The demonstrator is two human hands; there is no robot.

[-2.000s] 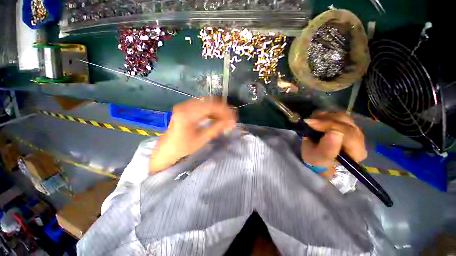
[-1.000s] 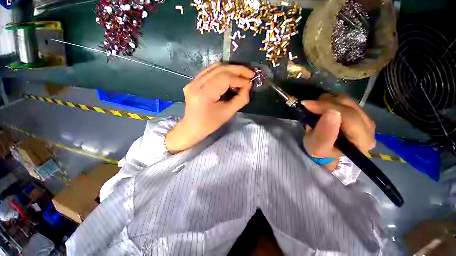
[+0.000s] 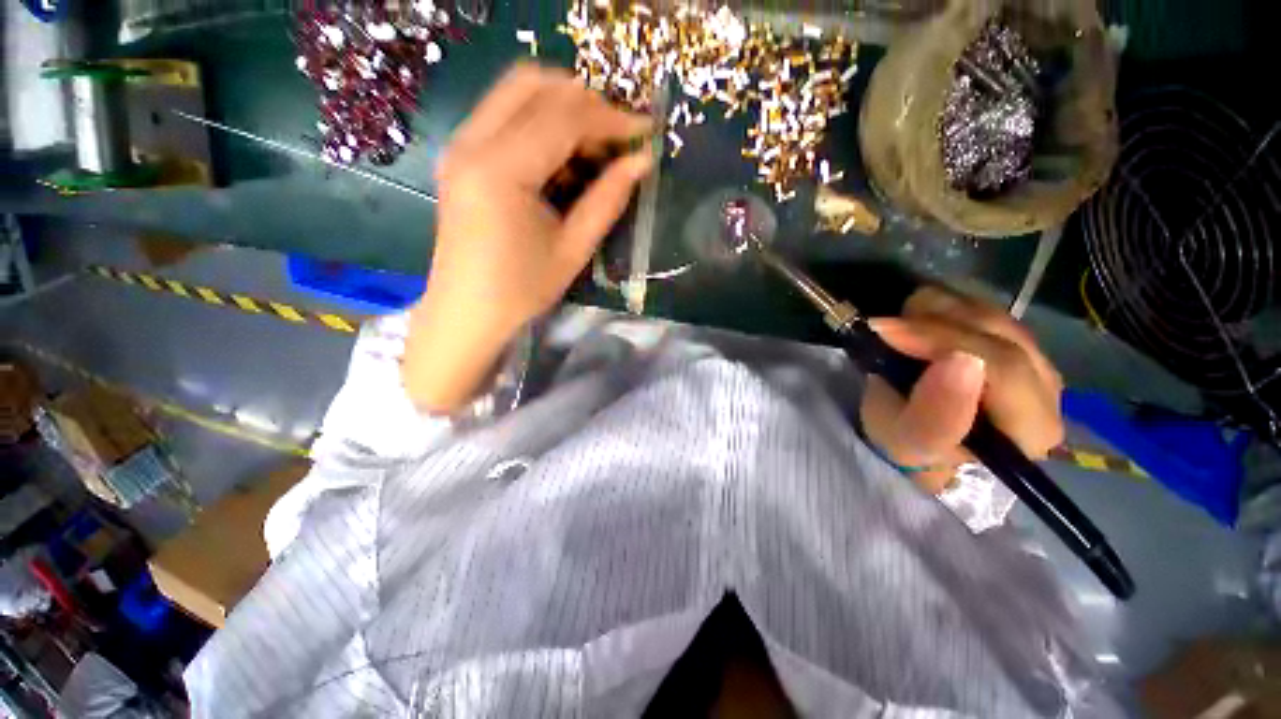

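My right hand [image 3: 969, 377] holds the black-handled soldering iron [image 3: 983, 436] like a pen. Its thin tip points at a small dark-red and silvery workpiece [image 3: 736, 222] on a round, clear spot on the mat. My left hand [image 3: 513, 211] is raised left of the workpiece, just below the gold-and-white pile. Its thumb and a fingertip come close together; whether a tiny part is between them cannot be told. The solder wire [image 3: 309, 149] runs from the spool behind my left hand. A curved, thin, silvery end shows right of the wrist.
Gold-and-white parts [image 3: 780, 120] and dark-red parts [image 3: 368, 77] lie in loose piles at the back. The tan tub [image 3: 906, 155] of metal shavings and the black spiral grille [image 3: 1180, 239] are at right. The solder spool [image 3: 96, 124] is far left.
My left hand has moved up and left, away from the workpiece toward the gold-and-white pile. The iron is still in my right hand, its tip near the workpiece.
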